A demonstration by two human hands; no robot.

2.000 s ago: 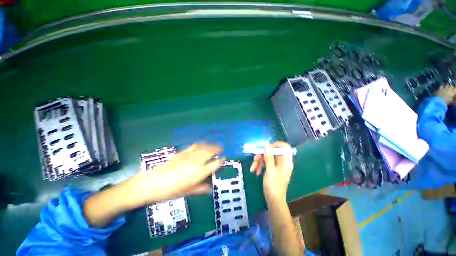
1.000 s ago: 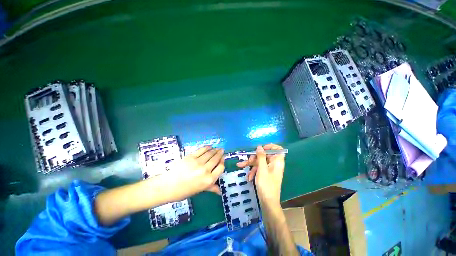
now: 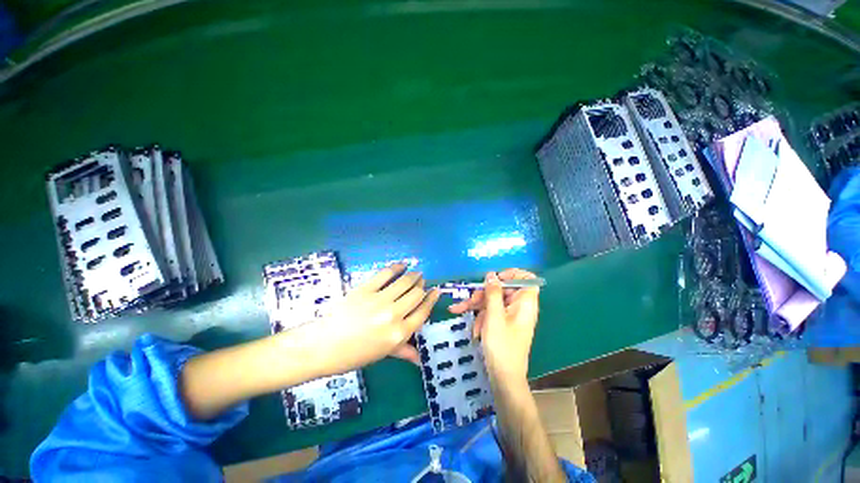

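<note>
A silver-grey front panel point(image 3: 456, 370) lies on the green bench in front of me, its far end between my hands. My left hand point(image 3: 382, 316) is at its upper left edge, fingertips on the panel's far end; the palm side is hidden. My right hand point(image 3: 506, 325) holds a slim white pen-like tool point(image 3: 519, 283) between thumb and fingers, its tip end over the panel's far end. A second panel-like sheet of parts point(image 3: 325, 401) lies to the left, partly covered by my left hand and forearm.
Panels point(image 3: 108, 236) lean in a fan at the left. Upright panel stacks point(image 3: 603, 179) stand at the right, beside clear trays point(image 3: 721, 316) with pink, white and blue sheets point(image 3: 778, 212). An open carton point(image 3: 671, 424) is below the bench edge. Another person's blue sleeve point(image 3: 844, 222) shows at far right.
My hands have come in to the far end of the panel. The tool was farther from it two seconds ago. Over the last second my left fingers have shifted slightly right.
</note>
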